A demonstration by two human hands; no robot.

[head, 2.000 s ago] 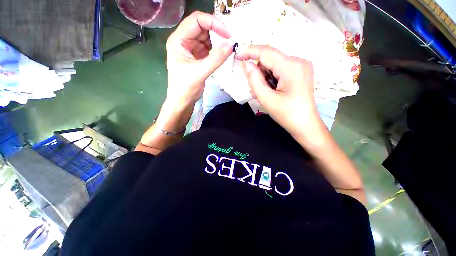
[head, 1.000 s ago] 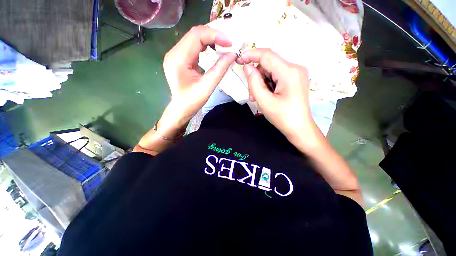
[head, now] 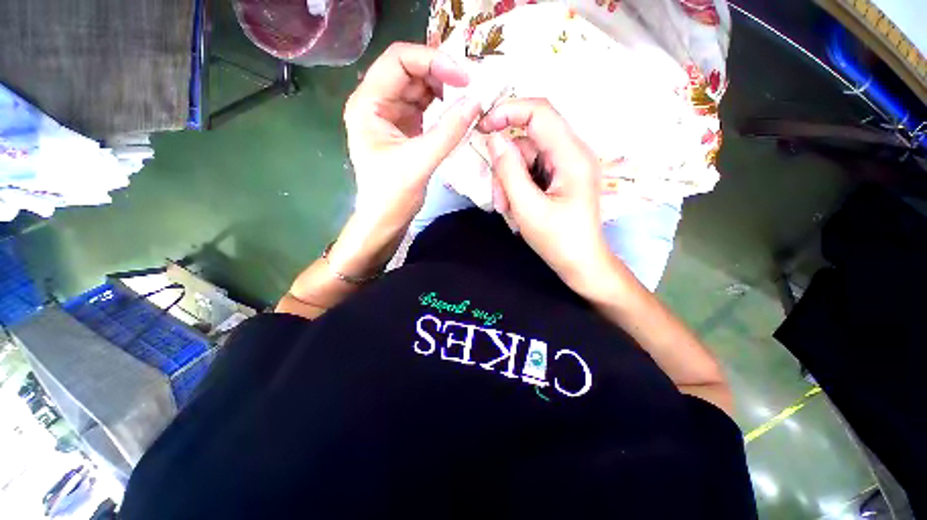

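The floral garment (head: 610,86), white with red and brown flowers, lies bunched over my knees. My left hand (head: 407,127) pinches the garment's pale edge between thumb and forefinger. My right hand (head: 544,168) is just beside it, thumb and forefinger closed around a very thin needle (head: 495,105) whose tip points up and away from me at the cloth edge. A dark slim object (head: 539,173), perhaps snips, shows in my right palm. No button can be made out between the fingers.
A pink mesh bin (head: 295,25) stands at the upper left, near a grey cloth-covered stand (head: 97,61). Pale blue cloth pieces (head: 61,163) lie at the left. A blue crate (head: 137,325) is at the lower left. A table edge with yellow tape (head: 884,36) is at the upper right.
The dark button seen at my fingertips earlier is no longer visible. The needle now shows between the hands. The garment's folds have shifted, and my right hand has moved slightly left.
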